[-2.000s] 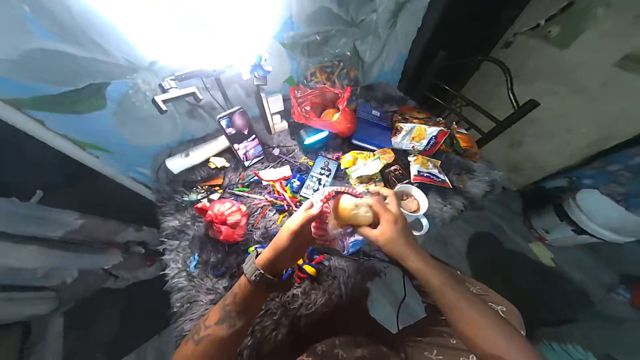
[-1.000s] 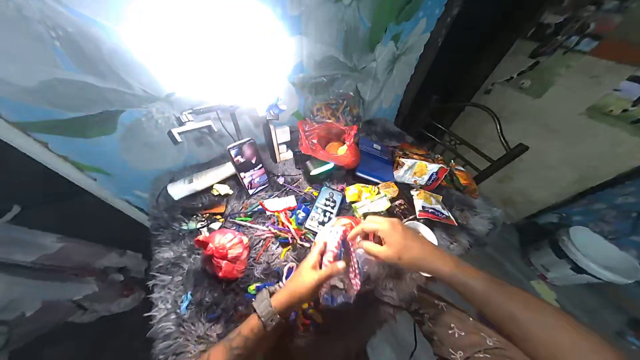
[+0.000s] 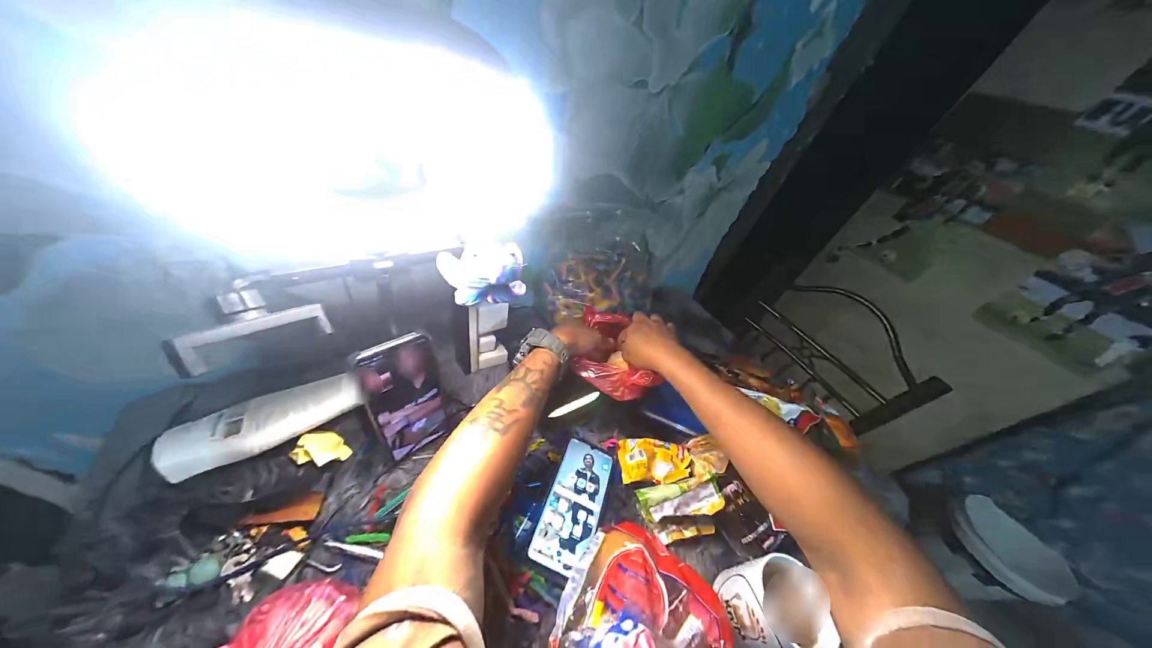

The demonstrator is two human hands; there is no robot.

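Note:
Both hands reach to the back of the fur-covered table, at a red plastic bag [image 3: 621, 380]. My left hand [image 3: 585, 342], with a grey watch on its wrist, is at the bag's left side, its fingers partly hidden. My right hand [image 3: 648, 342] grips the bag's rim on the right with bent fingers. Something pale orange shows inside between them. A clear and red printed plastic package [image 3: 643, 585] lies near the front edge, below a smartphone [image 3: 571, 508] with a lit screen.
Snack packets [image 3: 652, 461] and a white mug [image 3: 778, 603] are on the right. Another phone [image 3: 405, 391] stands upright at the left beside a white cylindrical object [image 3: 256, 427]. A bright lamp glares behind. A second red bag [image 3: 301, 616] lies front left. A metal chair [image 3: 837, 351] stands at the right.
Both hands have moved from the front of the table to the red bag at the back. The package they held earlier now lies near the front. The view has shifted closer.

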